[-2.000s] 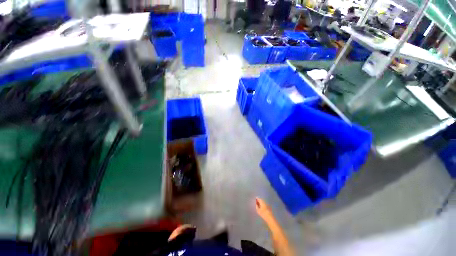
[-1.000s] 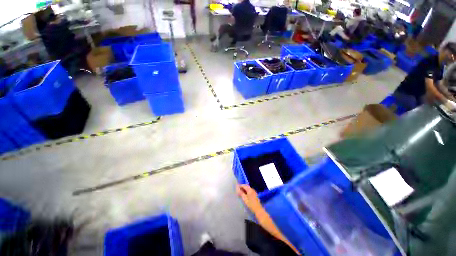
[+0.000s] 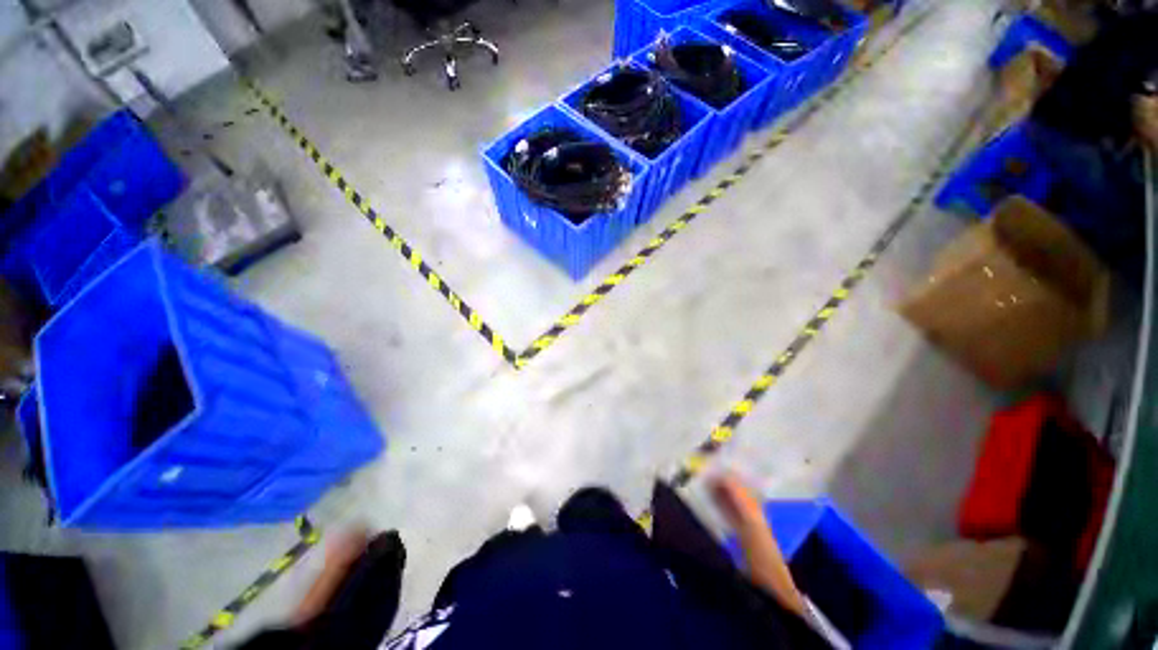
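Note:
A blue tote (image 3: pixel 559 241) stands on the floor ahead, the nearest of a row of several totes, and holds coiled black cables (image 3: pixel 572 172). My left hand (image 3: pixel 333 571) is blurred at the lower left, below a tall stack of blue totes (image 3: pixel 241 432), and touches nothing that I can see. My right hand (image 3: pixel 749 514) is blurred at the lower right, beside the rim of a blue tote (image 3: pixel 908 616) with dark contents. Neither hand shows a held thing; the finger positions are unclear.
Yellow-black tape (image 3: pixel 514 361) forms a corner on the grey floor. A cardboard box (image 3: pixel 1003 292) and a red bin (image 3: pixel 1003 470) stand at the right, beside a green bench edge (image 3: pixel 1124 533). A chair base (image 3: pixel 451 53) is at the back. Part of a person (image 3: pixel 1105 95) shows at the upper right.
The view has moved forward, nearer the cable totes and tape corner. The bench and clear-covered tote have left the view. My left hand has come into view; my right hand has shifted right.

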